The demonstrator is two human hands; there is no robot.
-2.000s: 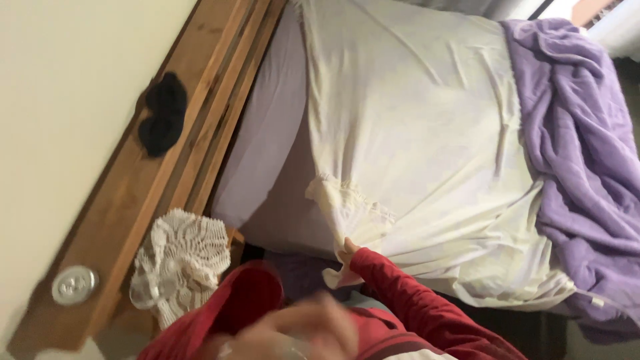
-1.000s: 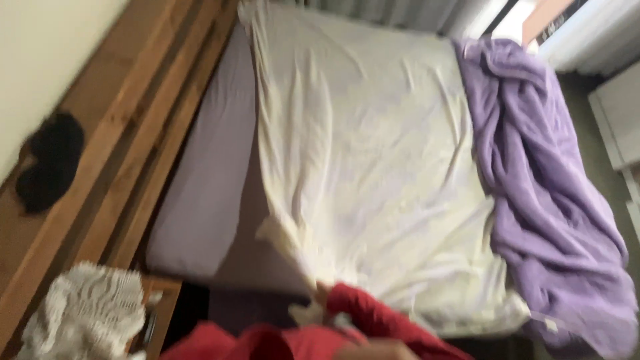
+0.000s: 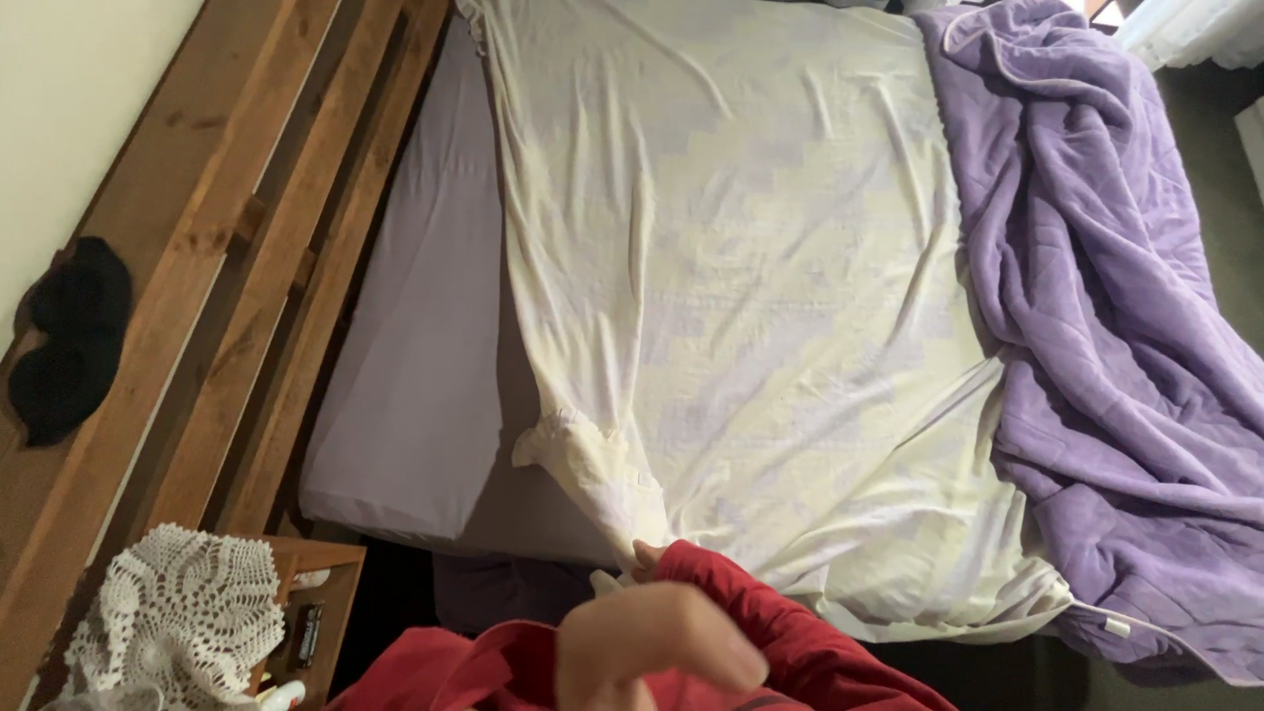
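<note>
A pale cream and lilac sheet with a ruffled edge [image 3: 770,247] lies wrinkled over a bed. My right hand [image 3: 647,560], at the end of a red sleeve, is closed on the bunched near edge of that sheet, and the cloth is drawn into folds toward it. Close to the camera at the bottom is my left hand [image 3: 652,637], with its fingers bent; whether it holds anything cannot be made out. A lilac fitted sheet [image 3: 415,326] covers the mattress at the headboard end. The purple blanket [image 3: 1076,276] lies heaped along the bed's right part in view.
A slatted wooden headboard [image 3: 242,326] runs along the left, with a black eye mask [image 3: 74,341] on its top. A wooden bedside table [image 3: 326,568] at lower left bears a white crocheted doily [image 3: 188,612] and has small items inside. Dark floor [image 3: 1224,168] shows at far right.
My right hand still grips the sheet's near edge. My left hand, low in the frame before, now shows larger and nearer the middle. The view has shifted.
</note>
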